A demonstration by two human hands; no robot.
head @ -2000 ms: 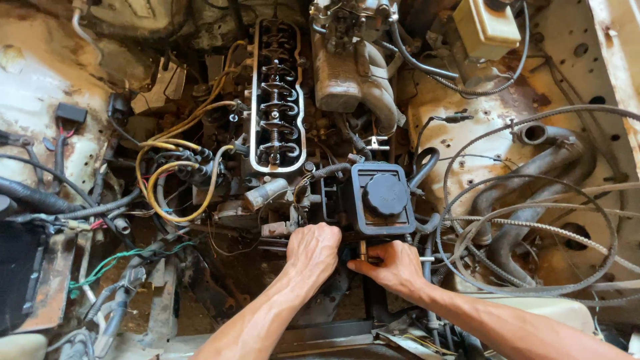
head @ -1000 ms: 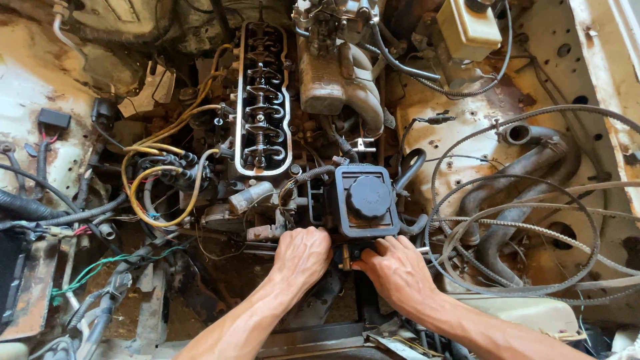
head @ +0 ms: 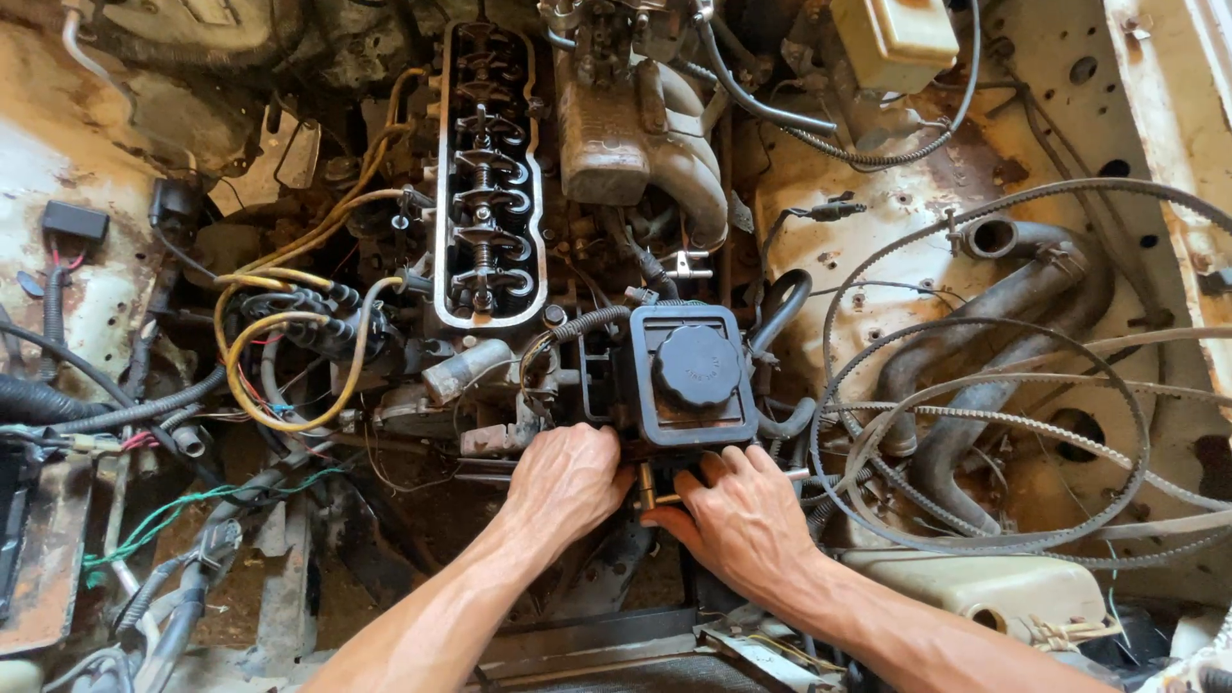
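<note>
A black square reservoir (head: 741, 423) with a round ribbed cap (head: 697, 368) sits at the front of the engine. Just below its left corner is my left hand (head: 568, 476), fingers curled down and their tips hidden. My right hand (head: 736, 510) is under the reservoir's lower edge, its thumb and curled fingers around a thin metal rod or tool handle. Between the hands stands a short brass-coloured fitting (head: 647, 486). What my left fingers touch cannot be seen. Behind, the cylinder head's rocker arms (head: 486, 197) lie exposed inside a pale rim.
Loose drive belts (head: 982, 322) loop at the right beside curved metal pipes (head: 982, 385). Yellow ignition leads (head: 236, 371) and a green wire (head: 159, 515) run on the left. A cream plastic tank (head: 972, 582) lies at the lower right, another plastic reservoir (head: 895, 43) at the top.
Both hands stay by the lower edge of the reservoir. My right hand's fingers have shifted slightly around the rod; nothing else has plainly moved.
</note>
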